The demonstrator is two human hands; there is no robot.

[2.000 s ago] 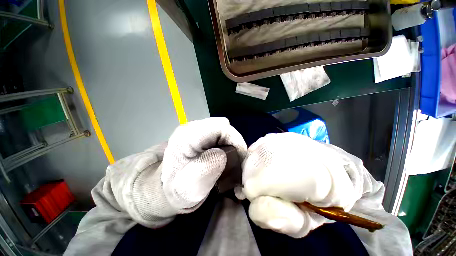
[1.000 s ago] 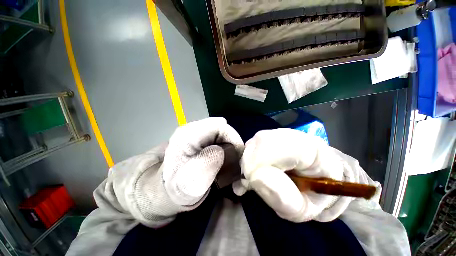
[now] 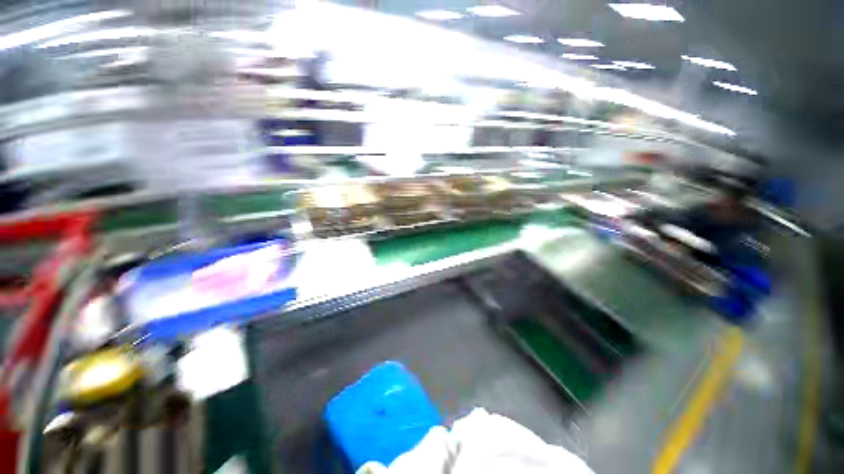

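The view is strongly blurred. A white-gloved hand, most likely my right hand (image 3: 504, 449), is cut off by the bottom edge beside the blue stool (image 3: 381, 407). Its fingers and anything in them cannot be made out. My left hand cannot be made out. The dark part and the brown-handled tool are not visible. Blurred dark and pale strips, apparently the rows of parts (image 3: 139, 449), lie at the bottom left corner. White paper (image 3: 213, 361) lies on the green bench top above them.
A blue tray (image 3: 157, 315) with pink cloth (image 3: 241, 270) is at left, with a yellow thing (image 3: 102, 375) below it. Red bins or frames (image 3: 46, 278) stand at the far left edge. Brownish goods (image 3: 398, 205) line a green bench beyond. A person (image 3: 731, 227) is at right.
The view has swung right and up, away from the lap. The steel tray has moved to the bottom left. The hands, dark part and brown tool have mostly or wholly left the picture.
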